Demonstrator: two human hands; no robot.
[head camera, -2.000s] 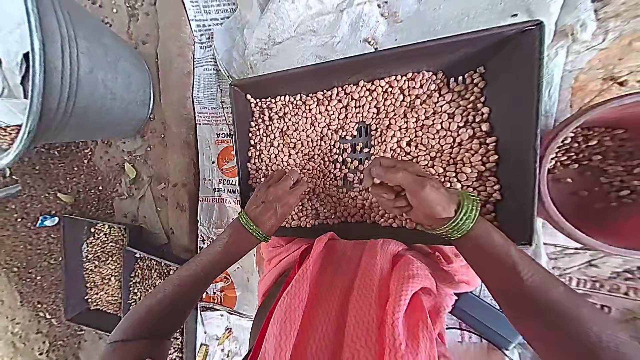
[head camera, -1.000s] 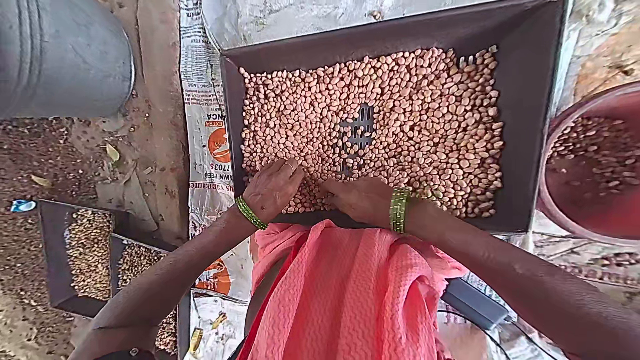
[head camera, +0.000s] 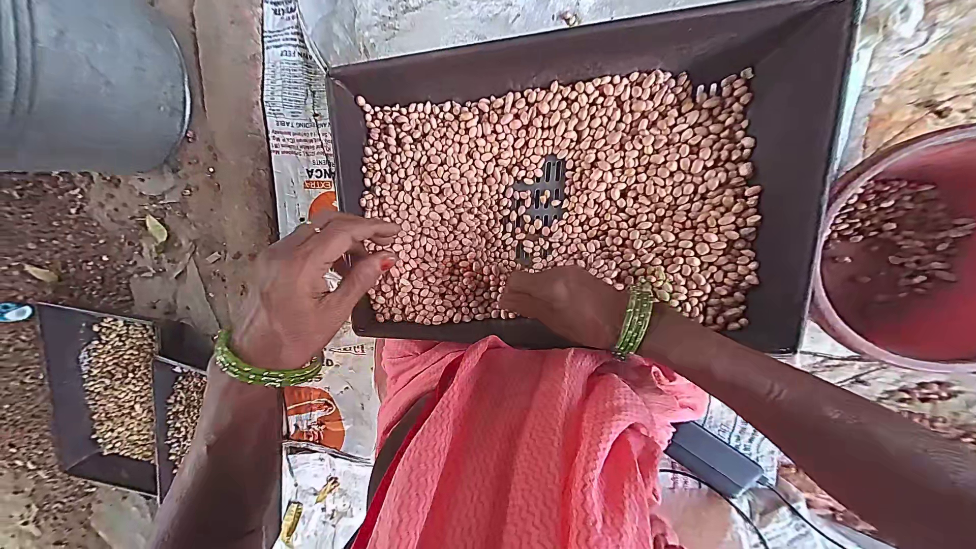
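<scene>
A wide dark tray (head camera: 793, 175) with sloping walls lies across the lap, its slotted bottom (head camera: 549, 187) showing through a layer of pinkish shelled peanuts (head camera: 648, 168). My left hand (head camera: 305, 282), with green bangles, is at the tray's left wall, thumb and fingers apart; no nut is visible between them. My right hand (head camera: 568, 301), also with green bangles, rests on the peanuts near the tray's close edge. Its fingers are curled down and their tips are hidden, so whether it holds a nut does not show.
A grey metal bucket (head camera: 91, 91) lies at the upper left. Smaller dark trays (head camera: 107, 469) with nuts or seeds stand at lower left. At right is a reddish tub (head camera: 900, 305) with some nuts. A dark box (head camera: 717, 457) with cables lies on printed sacking (head camera: 301, 107).
My left hand has moved left from over the peanuts to the tray's left wall, and its fingers have spread. My right hand has shifted from its place beside the left one.
</scene>
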